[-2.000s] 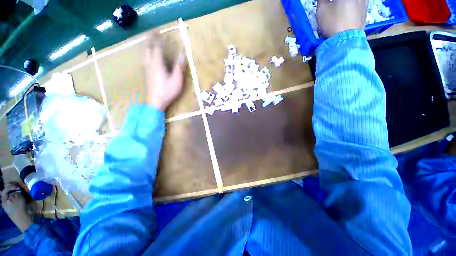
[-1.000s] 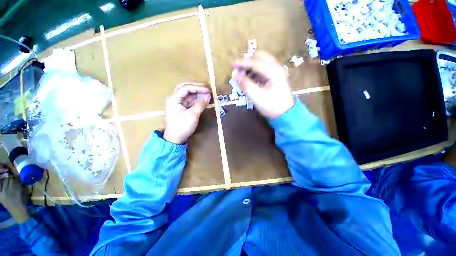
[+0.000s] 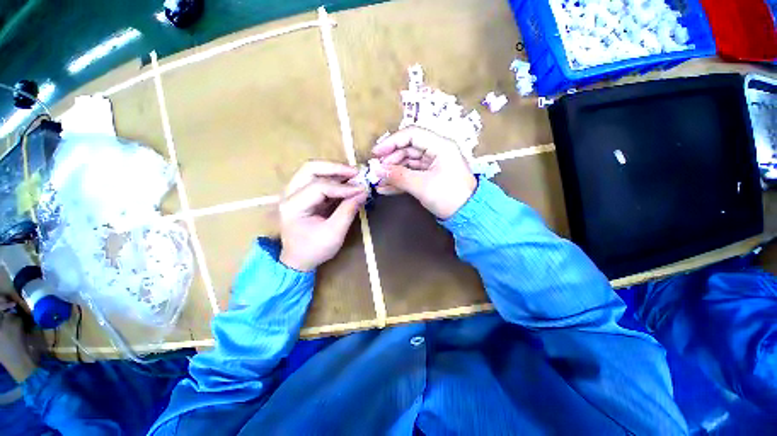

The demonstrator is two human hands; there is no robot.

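My left hand (image 3: 319, 213) and my right hand (image 3: 428, 170) meet over the white tape line left of the parts pile. A small white plastic part (image 3: 371, 176) is pinched between the fingertips of both hands, mostly hidden by the fingers; whether it is one piece or two joined cannot be told. A pile of small white parts (image 3: 447, 114) lies on the brown board just beyond my right hand, which covers its near side.
A blue bin (image 3: 545, 53) full of white parts stands upper right, a red bin (image 3: 739, 30) beside it. A black tray (image 3: 660, 170) with small white bits is at right. A clear bag (image 3: 128, 247) lies left. A round black unit (image 3: 182, 10) stands on the green surface. People sit at both sides.
My right hand has come back from the blue bin to the pile and then to my left hand. My left hand has moved right and nearer. Both now meet on a white part.
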